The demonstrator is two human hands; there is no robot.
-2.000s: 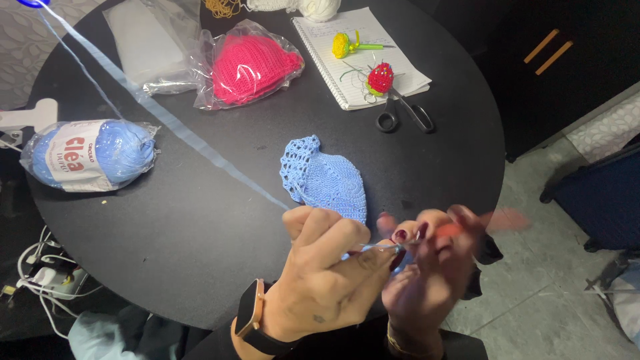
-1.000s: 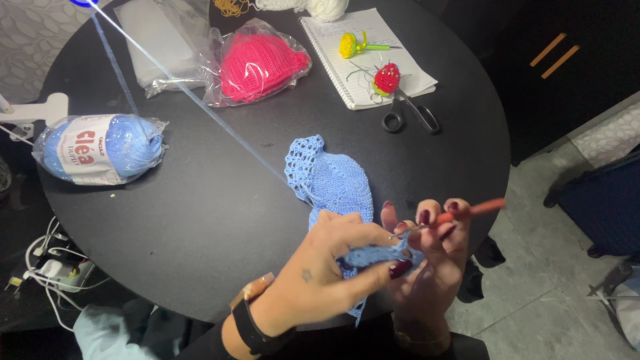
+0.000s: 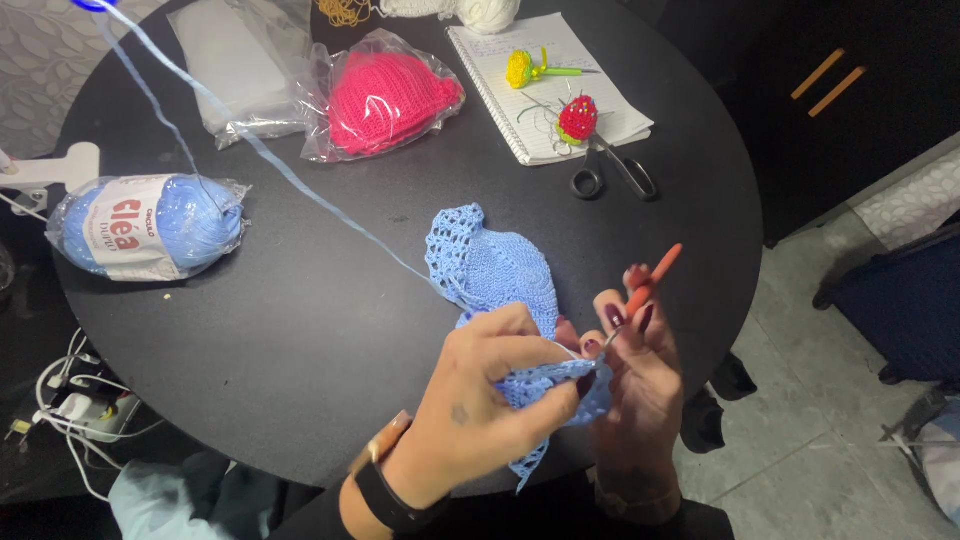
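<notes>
My left hand (image 3: 487, 390) pinches the edge of a blue crochet piece (image 3: 532, 382) between thumb and fingers. In my right hand (image 3: 645, 360) is a crochet hook with an orange handle (image 3: 666, 264); its metal tip meets the edge of the blue work. Beyond the hands, a rounded blue crochet part with a lacy border (image 3: 510, 262) lies on the table; whether it joins the held piece is hidden. Blue yarn (image 3: 300, 184) runs from the upper left down to the work. A wrapped ball of blue yarn (image 3: 150, 225) lies at the left.
On the round black table (image 3: 300, 375) lie a bagged pink crochet piece (image 3: 390, 101), a plastic bag (image 3: 240, 67), a spiral notebook (image 3: 517, 112), a strawberry-shaped pincushion (image 3: 577, 118), a yellow-topped green item (image 3: 521, 69) and black-handled scissors (image 3: 634, 172). White cables (image 3: 71, 420) hang at the lower left.
The hook was lower and blurred two seconds ago; its orange handle now points more steeply up. Both hands remain at the blue work, with more of the held piece showing than two seconds ago.
</notes>
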